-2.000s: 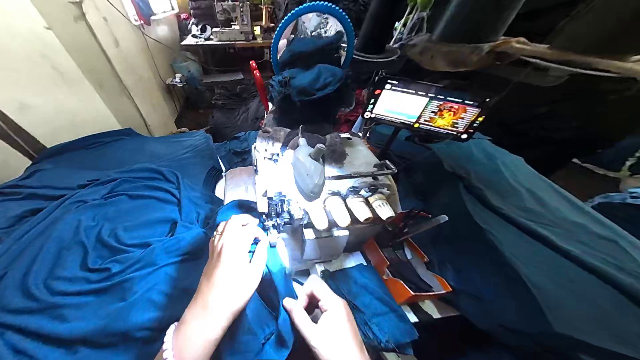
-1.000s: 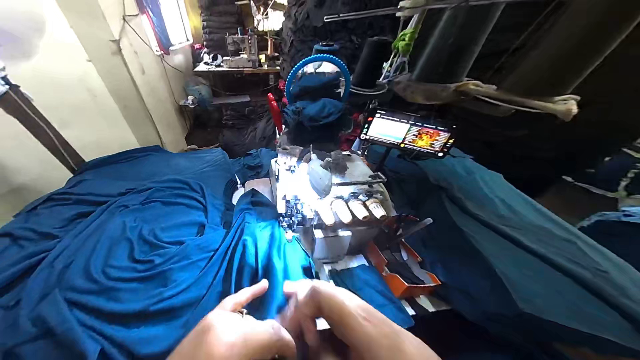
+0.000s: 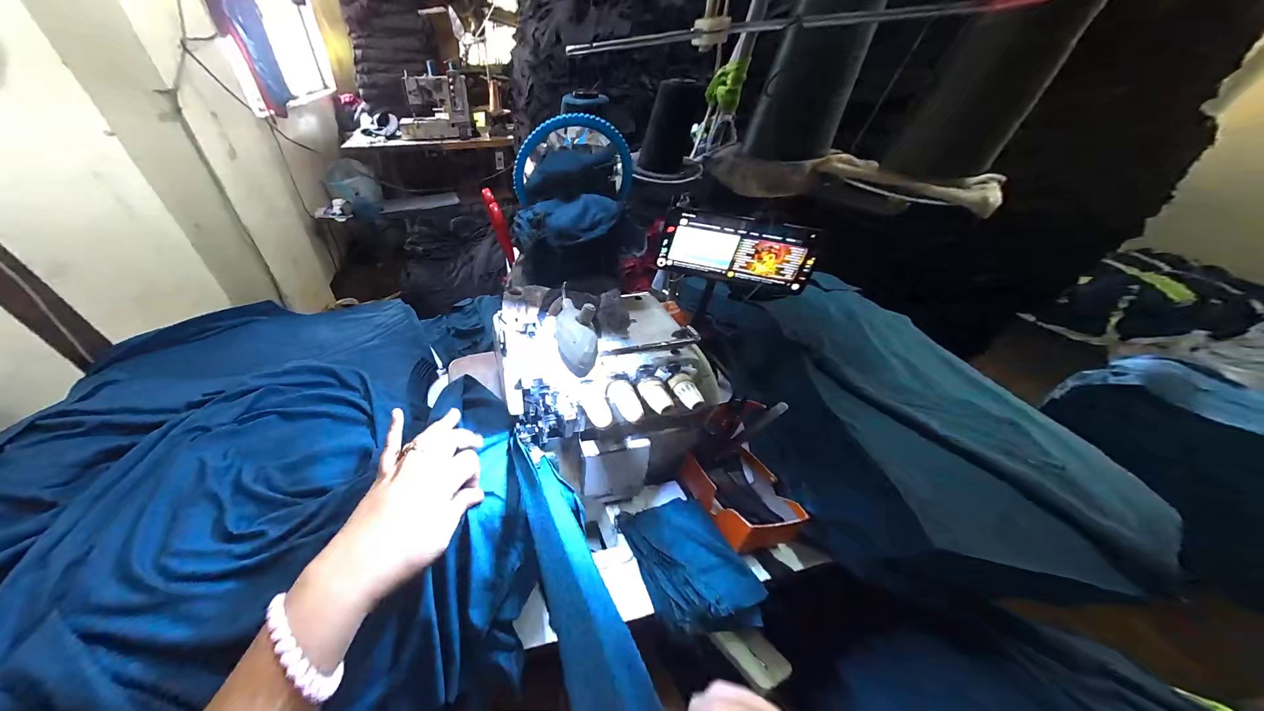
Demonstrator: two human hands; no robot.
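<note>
My left hand [image 3: 425,489], with a pale beaded bracelet at the wrist, rests on blue fabric [image 3: 484,553] just left of the needle area of an overlock sewing machine [image 3: 612,346]. Its fingers are spread on the cloth. From the presser foot a long blue fabric strip [image 3: 568,563] runs down toward the bottom edge. Only a small part of my right hand [image 3: 729,697] shows at the bottom edge, right of the strip; its fingers and whatever they hold are hidden.
Blue cloth [image 3: 217,494] is heaped on the left. An orange tray [image 3: 755,528] and small stacked fabric pieces [image 3: 691,563] lie right of the strip. A lit screen [image 3: 739,249] stands behind the machine, more cloth [image 3: 968,434] lies right, and thread cones [image 3: 810,89] hang above.
My hands were close together low in front; now my left hand is up beside the machine's needle area and my right hand is down at the bottom edge. The long strip now shows.
</note>
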